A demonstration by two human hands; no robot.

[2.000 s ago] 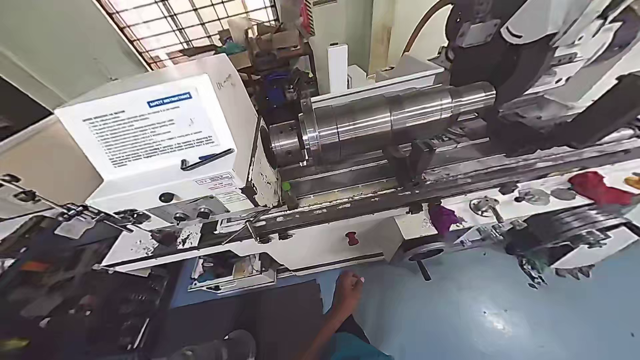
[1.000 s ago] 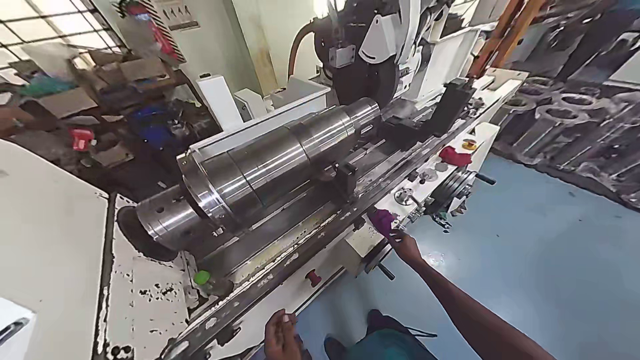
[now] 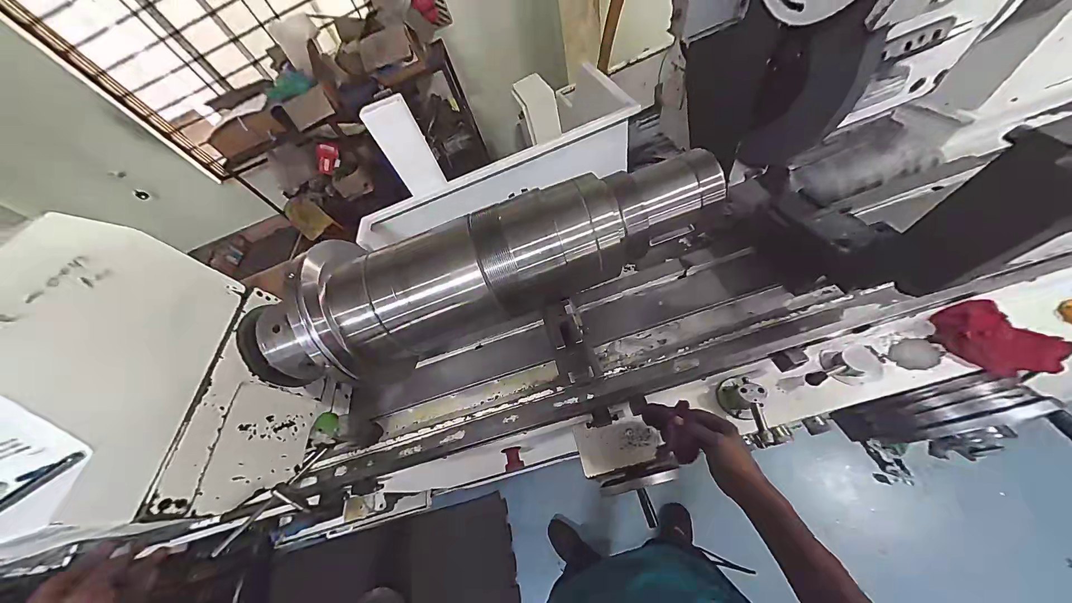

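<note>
A large stepped steel shaft [image 3: 469,276] lies along the bed of a cylindrical grinding machine, its flanged end at the white headstock [image 3: 109,335] on the left. Below the shaft, at the front edge of the bed, my right hand [image 3: 712,440] is closed on a dark maroon cloth. A steady-rest bracket [image 3: 574,343] stands under the shaft, just up and left of that hand. At the lower left corner my left hand [image 3: 109,578] is blurred, over dark items beside the machine; its grip cannot be made out.
A dark wheel guard [image 3: 770,92] rises at the upper right. A red cloth [image 3: 997,339] lies on the front ledge, right of a small knob [image 3: 741,395]. A green-capped bottle [image 3: 327,425] is near the headstock. Cardboard boxes [image 3: 310,109] crowd a rack behind. A black mat [image 3: 402,544] is below.
My left hand has moved from below the bed to the far lower left. My right hand, at the purple cloth one second ago, now has the cloth in its fingers. The view has shifted considerably.
</note>
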